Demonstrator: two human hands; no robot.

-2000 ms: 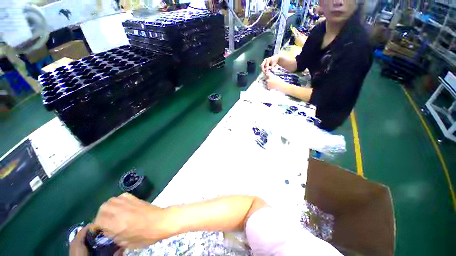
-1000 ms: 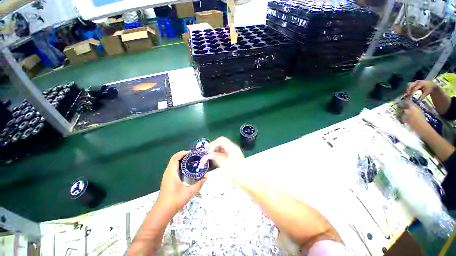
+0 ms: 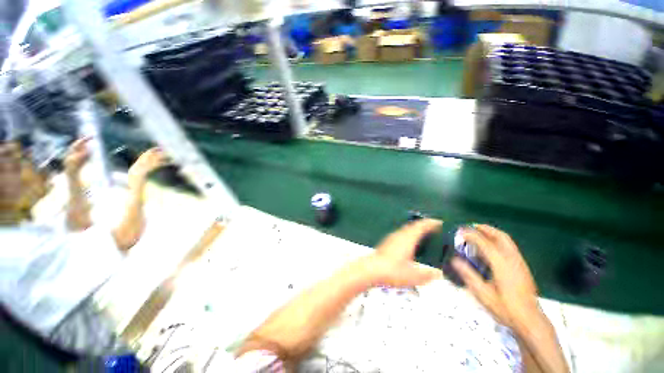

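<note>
My right hand (image 3: pixel 506 280) is closed around a black cylindrical unit (image 3: pixel 450 264) at the belt's near edge, its pale end partly showing between the fingers. My left hand (image 3: pixel 400 258) is beside it, fingers toward the belt. A dark unit (image 3: pixel 416 216) shows partly behind its fingertips; blur hides whether the hand grips it. Another black unit with a whitish top (image 3: pixel 322 207) stands on the belt to the left. A blurred dark unit (image 3: pixel 588 264) is on the belt at right. Whitish liner scraps (image 3: pixel 415 331) lie below my hands.
The green conveyor belt (image 3: pixel 378 186) runs across beyond the white bench (image 3: pixel 255 251). Black blister trays (image 3: pixel 568 120) are stacked behind it at right, a filled tray (image 3: pixel 273 103) at left. A pale frame post (image 3: pixel 156 120) slants down at left. Another person's arms (image 3: pixel 129 211) are beyond it.
The view has swung left. My hands, together at one unit a second ago, are now apart, with my right hand around a unit. The person at left has come into view.
</note>
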